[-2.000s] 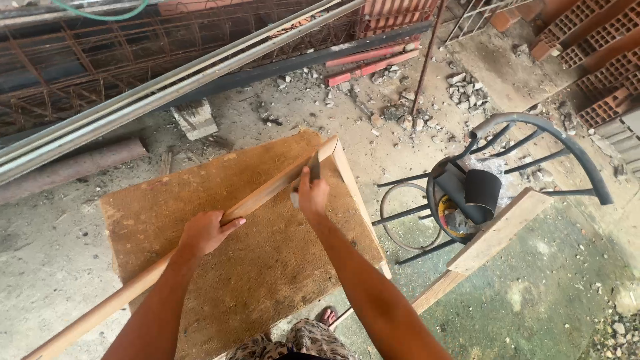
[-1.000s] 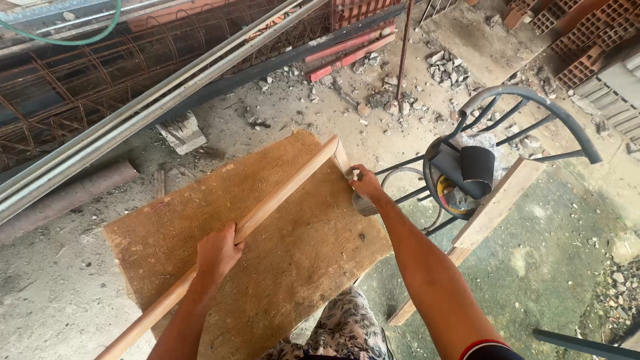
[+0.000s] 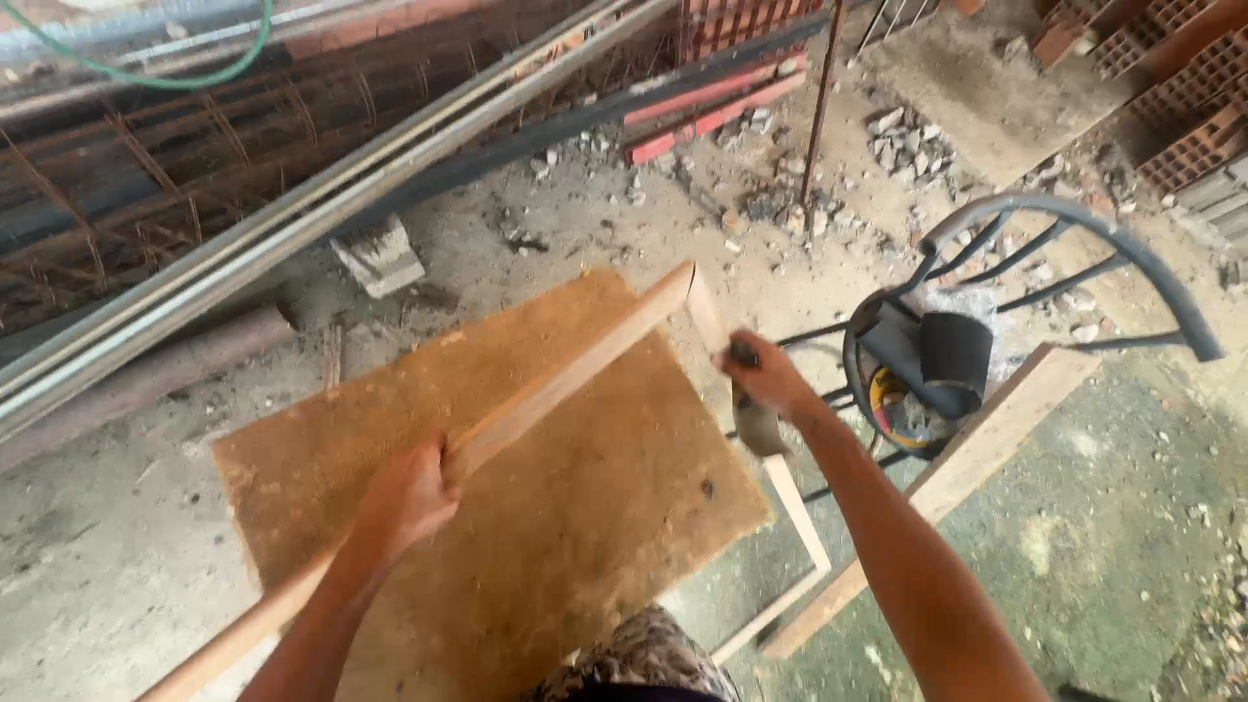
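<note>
A wooden frame (image 3: 575,375) of joined strips lies partly over a worn wooden board (image 3: 585,487). My left hand (image 3: 414,492) grips its long near strip, left of the middle. My right hand (image 3: 765,375) is closed on the dark handle of a hand tool with a broad blade (image 3: 759,429), blurred and too unclear to name exactly. The blade is at the short strip, right of the mitred corner (image 3: 692,278), beyond the board's edge. Part of the short strip is hidden behind my right hand and the tool.
A dark metal chair (image 3: 1072,219) at the right holds rolls of dark sheet (image 3: 955,361) and a roll of tape (image 3: 887,400). A plank (image 3: 975,444) leans against it. Beyond the board are a concrete block (image 3: 380,255), rubble (image 3: 912,146), a thin upright bar (image 3: 822,117) and metal profiles (image 3: 322,195).
My right hand with the tool has moved from the mitred corner down along the short strip. The frame has turned or shifted on the board, and my left hand still holds it.
</note>
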